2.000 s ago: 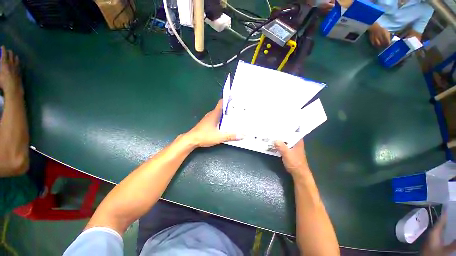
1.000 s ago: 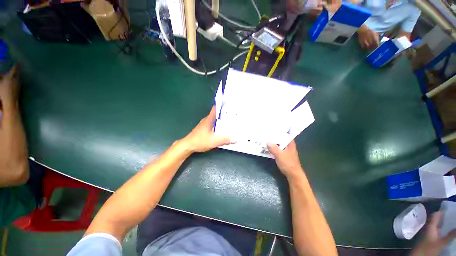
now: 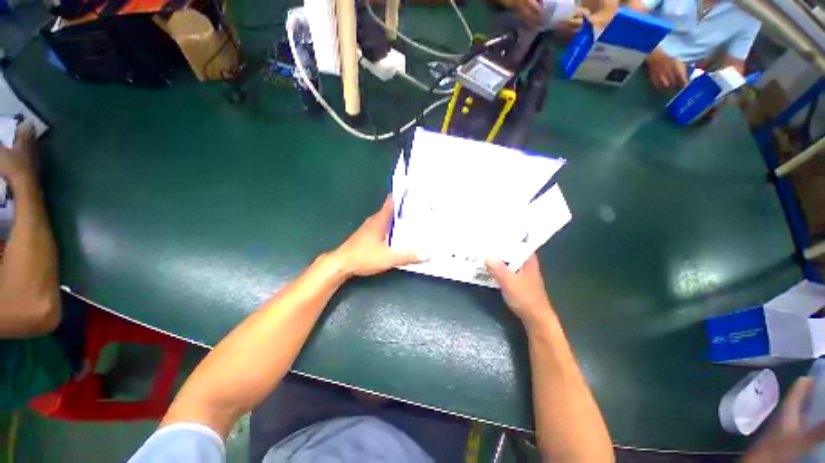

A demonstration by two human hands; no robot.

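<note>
An open retail box [image 3: 461, 212], white inside with blue edges, is held in the middle of the view. Its large white lid [image 3: 484, 167] stands up at the far side, and a white side flap [image 3: 548, 217] sticks out at the right. My left hand [image 3: 369, 246] grips the box's left near corner, thumb on the near edge. My right hand [image 3: 520, 282] grips the right near corner, thumb on the front by small dark marks. The box interior is overexposed, so its contents cannot be told. My fingers under the box are hidden.
The dark green table [image 3: 199, 217] has a curved near edge. A yellow-black tester [image 3: 486, 80], cables and a wooden post [image 3: 347, 59] stand beyond the box. A black case [image 3: 118, 45] is far left. Blue-white boxes [image 3: 737, 336], a white device [image 3: 750, 401] and co-workers' hands are around; a red stool [image 3: 154, 366] is lower left.
The view shifted slightly; both hands keep the same hold on the box. At the far left, a co-worker's hand now has a white item by it.
</note>
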